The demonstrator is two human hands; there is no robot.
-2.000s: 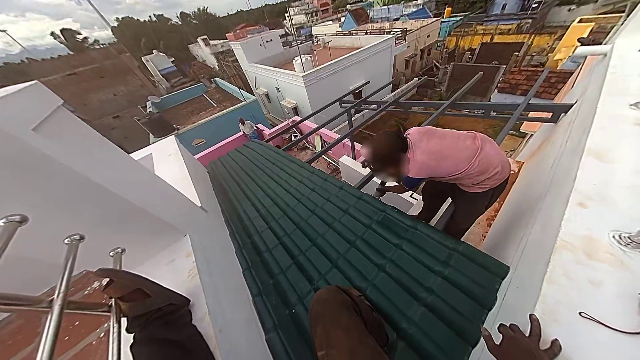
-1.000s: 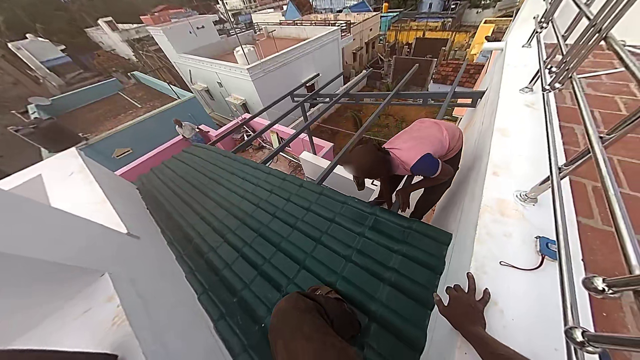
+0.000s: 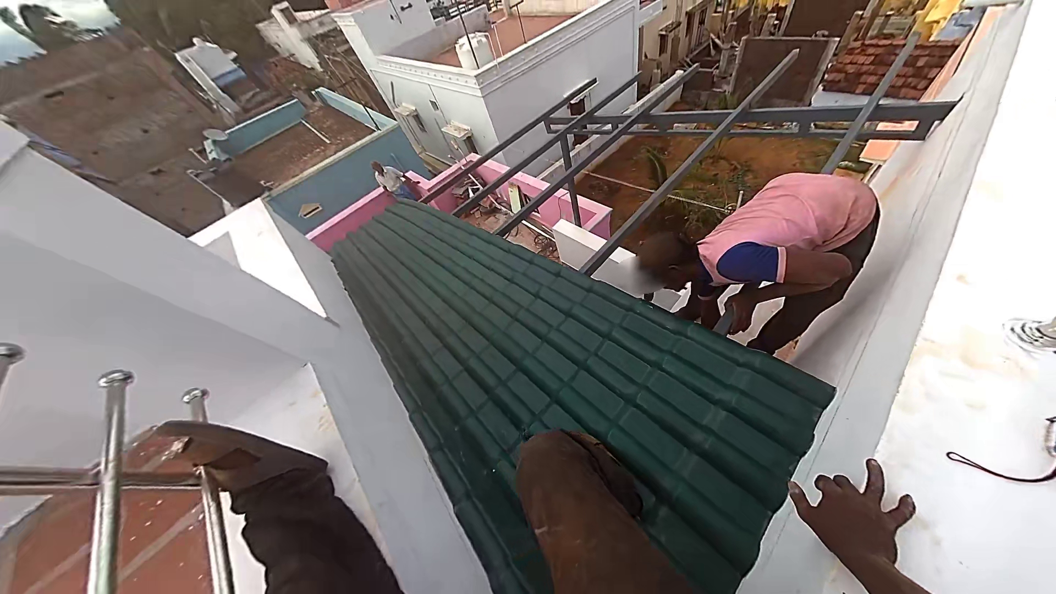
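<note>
My right hand (image 3: 858, 511) rests with spread fingers on the white parapet ledge (image 3: 932, 363), just right of a dark green tile-profile roofing sheet (image 3: 569, 346). A bent, brown-clothed leg (image 3: 577, 511) lies over the sheet's near part. At lower left, a dark-clothed limb (image 3: 289, 503) reaches the stainless steel railing (image 3: 107, 487); whether its end is my left hand is unclear. Beyond the sheet's right edge, a co-worker in a pink shirt (image 3: 792, 214) bends low, hands on a grey piece (image 3: 724, 320), partly hidden by the sheet.
Grey metal beams (image 3: 693, 165) extend past the sheet over a lower level with drops between them. A sloped white wall (image 3: 346, 412) borders the left side. Another person (image 3: 392, 180) is at the far end by a pink wall (image 3: 363, 221). A dark cord (image 3: 1002, 472) lies on the right ledge.
The view has swung right and back left. My right hand stays on the ledge beside the sheet, and the co-worker remains bent at its edge.
</note>
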